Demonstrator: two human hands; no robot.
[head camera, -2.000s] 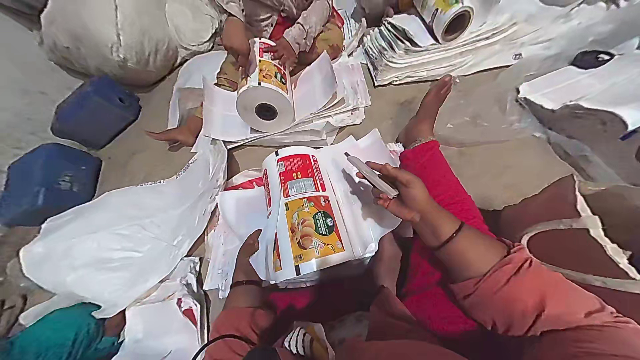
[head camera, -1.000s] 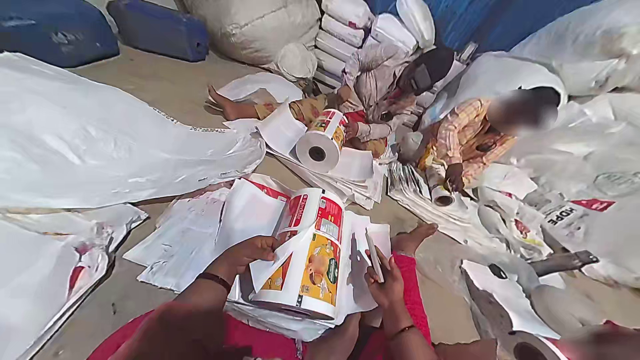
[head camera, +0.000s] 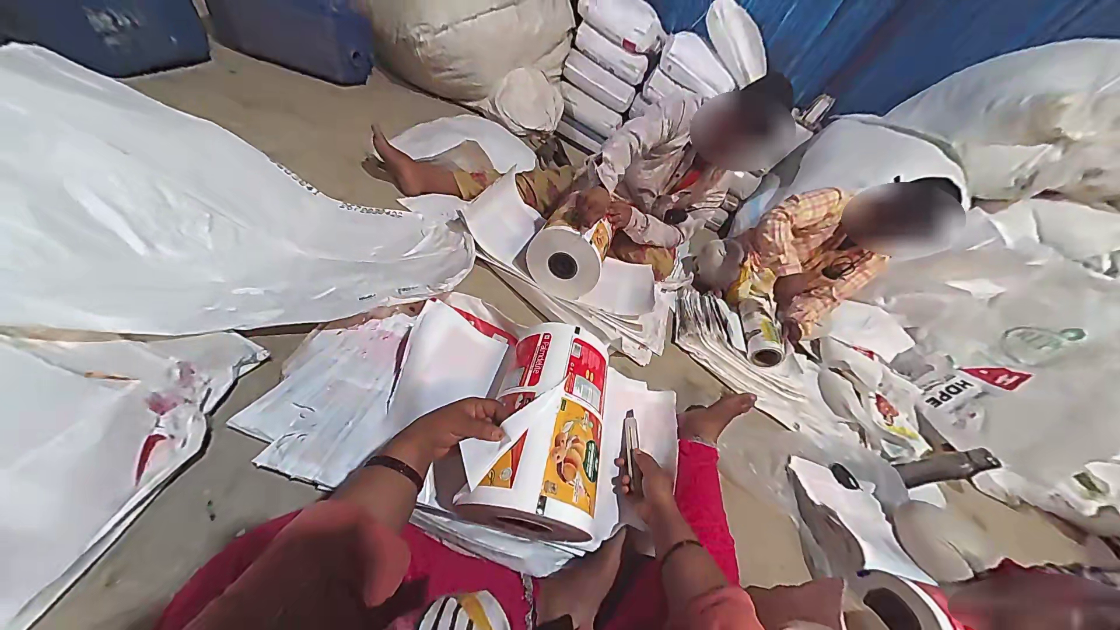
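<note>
A roll of printed packaging film (head camera: 573, 437), red and yellow on white, lies on a stack of white sheets over my lap. My left hand (head camera: 459, 429) grips the loose edge of the film, which is lifted and folded back at the roll's left side. In my right hand (head camera: 646, 486), just right of the roll, is a slim cutter knife (head camera: 630, 437), its tip pointing up and away from me. White sheets (head camera: 643, 402) lie under and beside the roll.
Two people sit ahead with film rolls (head camera: 564, 262) and stacked sheets (head camera: 735, 359). Large white plastic sheeting (head camera: 201, 210) spreads at left, with blue containers (head camera: 289, 39) behind. Stuffed sacks (head camera: 464, 44) stand at the back. Another roll (head camera: 901, 604) lies at lower right.
My left hand, low beside the roll two seconds ago, has moved up onto the film's edge, which is now lifted. The knife stays in my right hand. The view has swung widely.
</note>
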